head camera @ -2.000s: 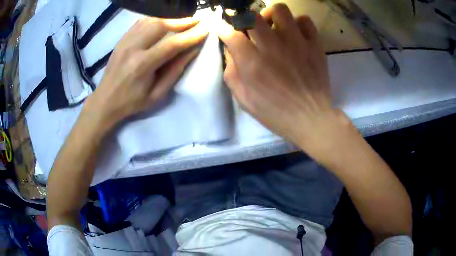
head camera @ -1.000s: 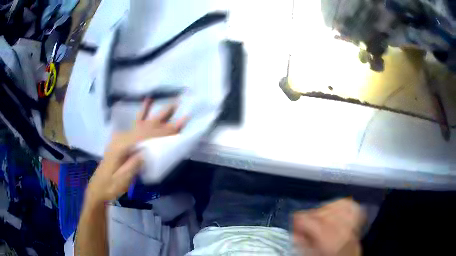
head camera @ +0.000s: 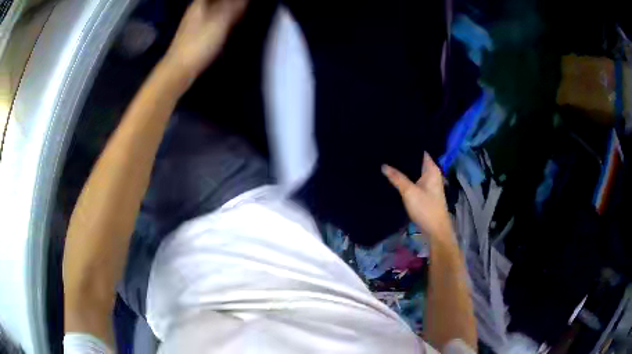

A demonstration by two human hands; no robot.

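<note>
A large black area that looks like a black fabric panel (head camera: 360,131) fills the middle, to the right of my lap. A long narrow white piece (head camera: 290,104) shows against it, blurred. My left hand (head camera: 209,28) is at the top, cut off by the picture's edge, at the panel's upper left; its fingers are mostly out of view. My right hand (head camera: 424,197) is at the panel's lower right edge, thumb and a finger spread apart. Whether it touches or holds the cloth is unclear.
The white table edge (head camera: 38,180) curves down the far left. Pale strips and scraps (head camera: 485,256) lie low at the right, with a blue item (head camera: 463,131) above them. A brown box-like thing (head camera: 585,86) is at the upper right.
The view has swung right, away from the sewing machine and the black-and-white pieces on the table. Both hands are now off the tabletop, wide apart, with the large black area between them.
</note>
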